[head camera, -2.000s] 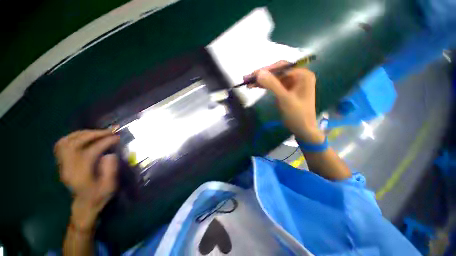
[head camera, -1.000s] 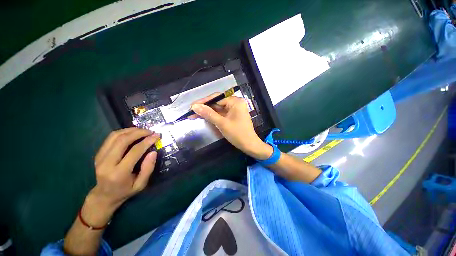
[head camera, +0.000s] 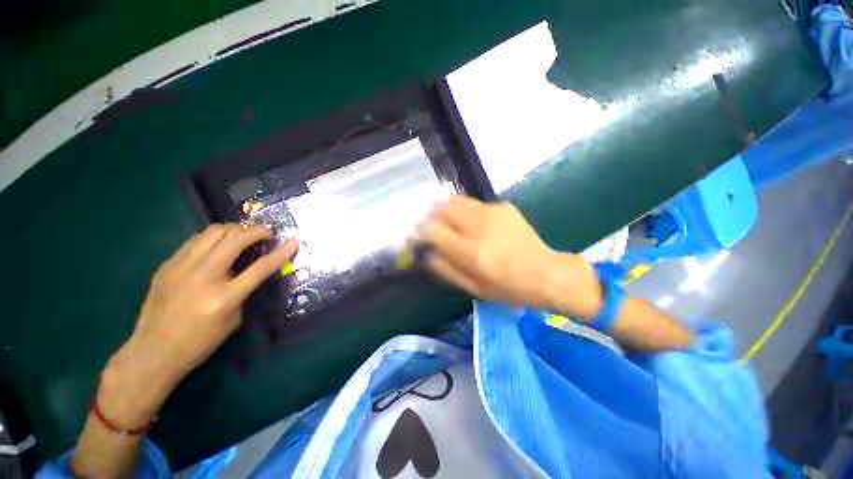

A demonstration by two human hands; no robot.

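Note:
An open tablet unit with a shiny silver battery [head camera: 360, 201] lies in a black tray [head camera: 465, 140]. The crowded circuit board [head camera: 271, 217] is at its left end, with a small yellow label [head camera: 287, 268] by it. My left hand [head camera: 201, 295] rests on the board end, fingertips touching it beside the label; whether it holds a small piece is hidden. My right hand [head camera: 496, 253] is over the unit's lower right part, blurred, with its fingers curled around the tweezers [head camera: 408, 255], of which only the yellowish end shows.
A white sheet with a notched edge [head camera: 519, 108] lies right of the tray on the green bench [head camera: 655, 154]. A worn white rail [head camera: 140, 84] runs along the far left. A blue stool [head camera: 720, 206] stands on the right; another person's blue sleeve [head camera: 832, 47] is at the upper right.
My right hand moved from the white sheet to the battery, then right and down to the unit's lower right, turning the tweezers. My left hand moved onto the board end.

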